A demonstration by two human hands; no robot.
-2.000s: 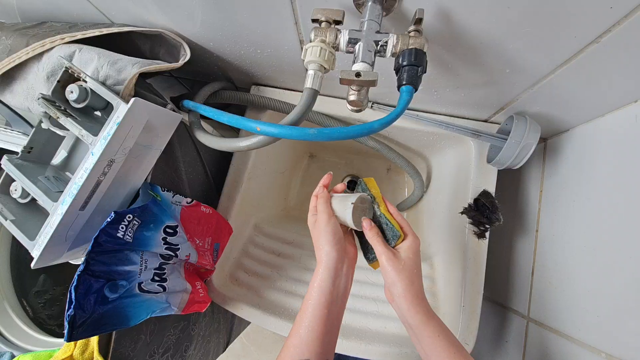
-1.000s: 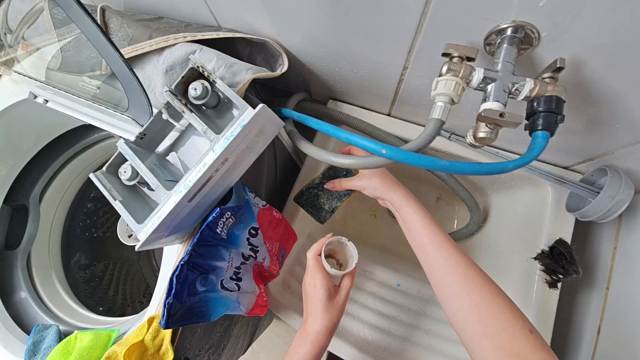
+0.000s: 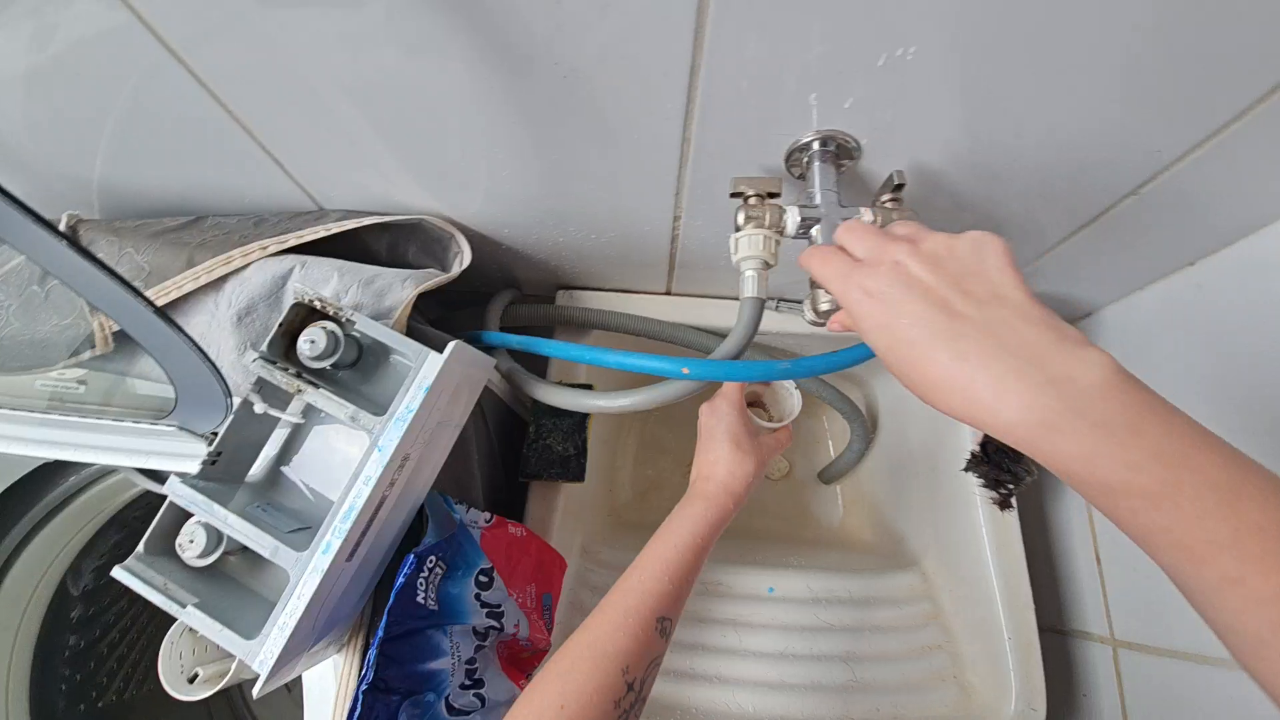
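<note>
Low over the laundry sink (image 3: 800,610), my left hand (image 3: 732,445) holds a small white plastic cup (image 3: 776,403) with its open mouth up and brownish residue inside. My right hand (image 3: 910,290) is at the metal tap valves (image 3: 823,200) on the wall, its fingers around the middle outlet, whose handle they largely hide. A blue hose (image 3: 640,358) and grey hoses (image 3: 600,400) pass in front of and beside my left hand. The dark scouring sponge (image 3: 556,442) rests at the sink's left rim.
A detached washing machine detergent drawer (image 3: 300,470) sits left of the sink, above a blue and red detergent bag (image 3: 460,610). The open washing machine drum (image 3: 110,600) and a grey fabric cover (image 3: 300,265) are further left. A black scrubber (image 3: 998,472) lies on the right rim.
My right hand has let go of the sponge, left it at the sink's left rim, and moved up to the tap. My left hand has carried the cup in under the tap.
</note>
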